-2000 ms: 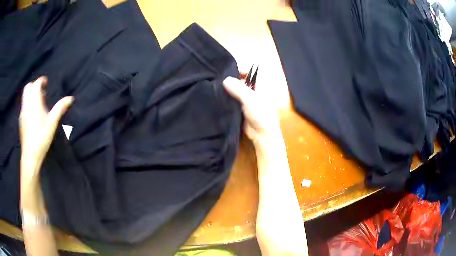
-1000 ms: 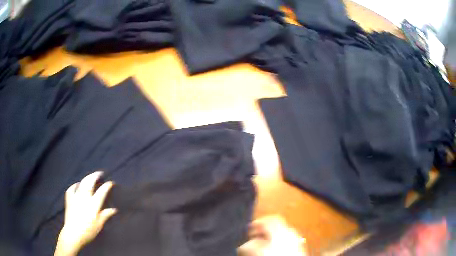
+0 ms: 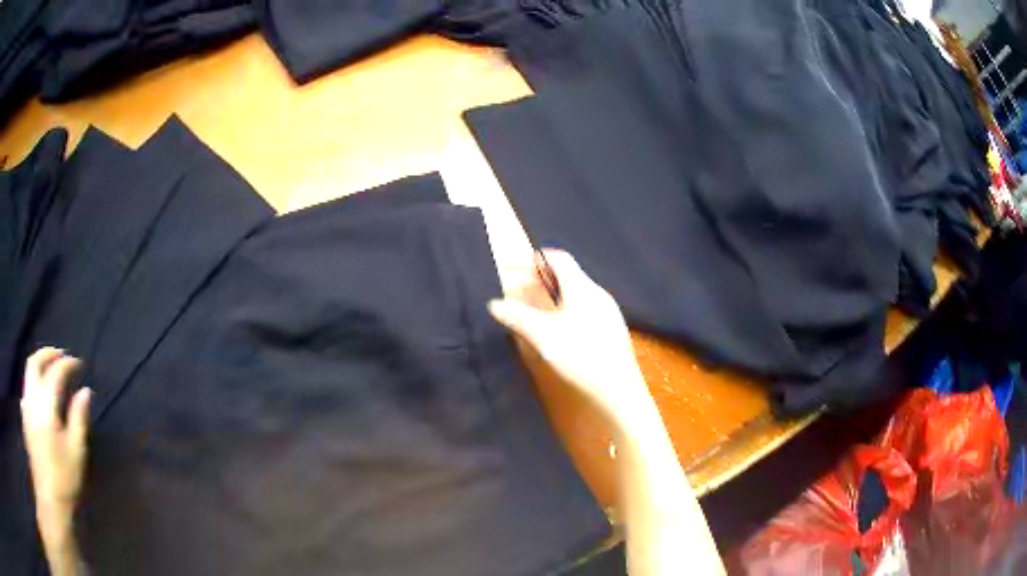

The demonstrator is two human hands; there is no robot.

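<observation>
Black trousers (image 3: 338, 371) lie spread flat in front of me on the wooden table, with a straight double band along their right side. My right hand (image 3: 563, 321) is just off their right edge, with the dark thread snips (image 3: 547, 277) held in the palm and the tips showing. Whether its thumb touches the cloth is unclear. My left hand (image 3: 54, 422) is at the far left with curled fingers, on or just over the left edge of the cloth. Whether its fingers grip the cloth cannot be told.
Layered black garments lie at the left (image 3: 146, 225), a large black pile at the right (image 3: 721, 203), and more folds along the far side (image 3: 349, 28). The orange-brown table (image 3: 327, 129) has a curved edge. Red plastic bags (image 3: 946, 450) are at lower right.
The bunched trousers are now spread flat and smooth. My right hand has come back fully into view, beside their right edge. My left hand has moved to the left. The camera view has shifted.
</observation>
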